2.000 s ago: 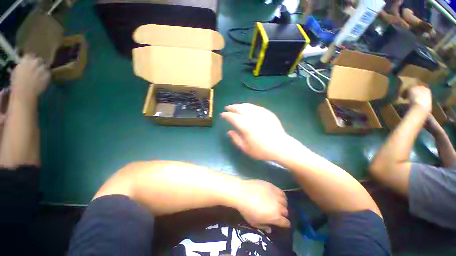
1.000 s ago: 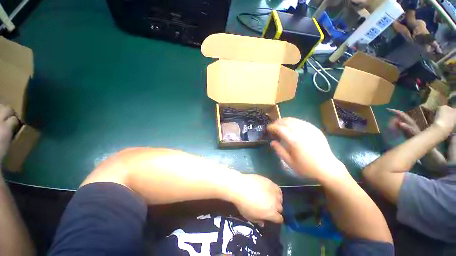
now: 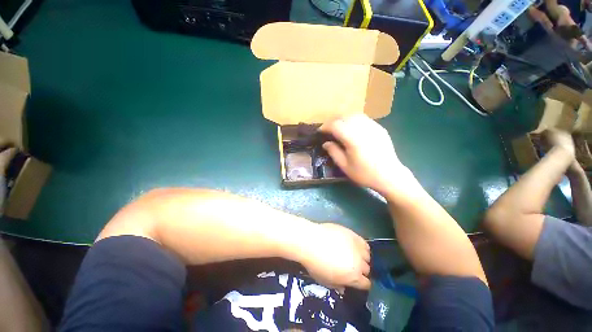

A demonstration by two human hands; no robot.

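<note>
An open brown carton (image 3: 328,91) stands on the green bench in front of me, its lid raised at the back. A shiny clear packet (image 3: 299,165) lies at its front left. My right hand (image 3: 360,150) reaches in from the right, its fingers closed on the black cable (image 3: 311,131) at the back of the box. The hand hides the right part of the inside. My left hand (image 3: 335,257) rests near my body by the bench edge, fingers curled, with nothing visible in it.
A large black unit (image 3: 214,18) and a yellow-edged box (image 3: 396,26) stand behind the carton. A white cord (image 3: 430,91) loops to their right, below a power strip (image 3: 503,19). Other people's arms (image 3: 527,188) and open boxes (image 3: 29,188) are at both sides.
My right hand has moved from the carton's right side into it, onto the cable, which no longer covers the back left. The neighbouring open box on the right has left its place. My left hand stays.
</note>
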